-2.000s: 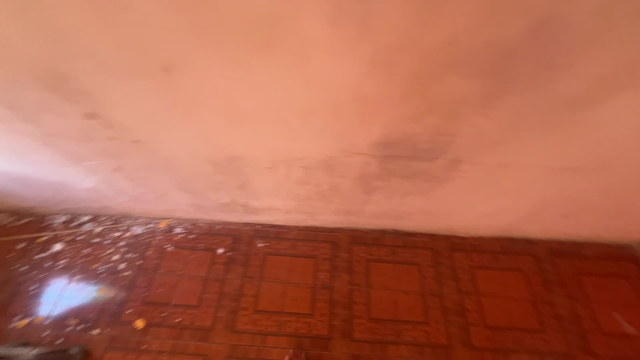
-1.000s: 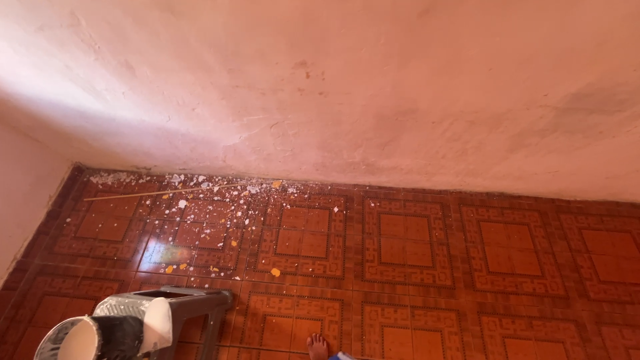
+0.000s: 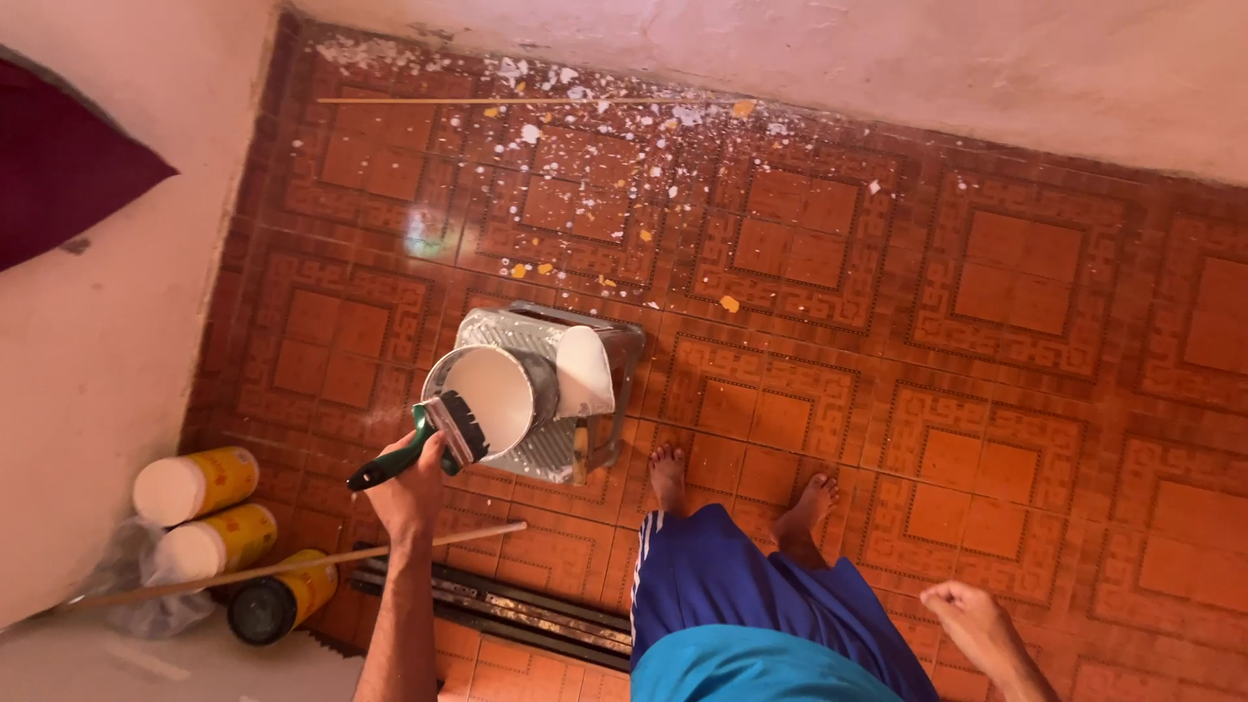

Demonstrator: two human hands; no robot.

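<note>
My left hand (image 3: 411, 487) grips a wide paintbrush (image 3: 429, 444) with a green and black handle and dark bristles. The bristles are at the near left rim of a round bucket (image 3: 492, 390) of whitish paint; whether they touch it, I cannot tell. The bucket stands on a grey ridged step stool (image 3: 546, 458), beside a white-coated piece (image 3: 585, 366) that I cannot name exactly. My right hand (image 3: 965, 609) hangs over the tiled floor at the lower right, fingers curled, with nothing visible in it.
Yellow-labelled tubs (image 3: 219, 483), a wooden stick (image 3: 292, 565) and dark metal bars (image 3: 526, 609) lie at the lower left. Paint flakes (image 3: 585, 146) and a thin stick (image 3: 419, 100) lie by the wall. My bare feet (image 3: 668, 478) are right of the stool.
The view has swung left and down. Both hands, the brush and the tubs are now in sight; neither hand shows in the earlier frames.
</note>
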